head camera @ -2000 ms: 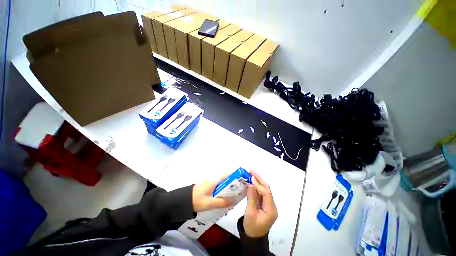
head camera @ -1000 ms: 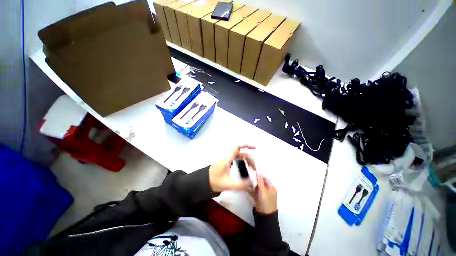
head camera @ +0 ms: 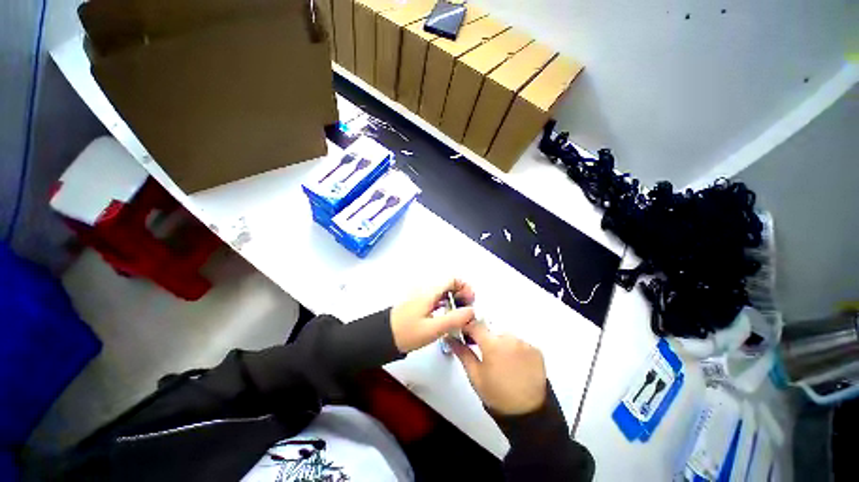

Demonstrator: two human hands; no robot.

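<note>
My left hand [head camera: 422, 320] holds a small retail box [head camera: 455, 325], mostly hidden by the fingers. Only a narrow pale part with a dark line shows between finger and thumb. My right hand [head camera: 507, 369] has its fingertips on the same box from the right, touching the left fingers. Two stacks of blue-and-white finished boxes [head camera: 375, 213] stand behind, picture side up. A flat blue carton blank [head camera: 650, 391] lies at the right, beside more blanks [head camera: 725, 435]. A black heap of cables [head camera: 697, 249] lies at the back right.
An open brown shipping carton [head camera: 221, 99] stands at the back left. A row of brown inner boxes [head camera: 471, 80] lines the wall, with a dark phone-like thing [head camera: 445, 19] on top. White scraps lie on the black strip [head camera: 471, 202]. A red-and-white stool [head camera: 122, 212] is at left.
The box has been turned between my hands, and its printed blue side no longer shows. My right hand has closed in on it beside my left. The camera view has shifted.
</note>
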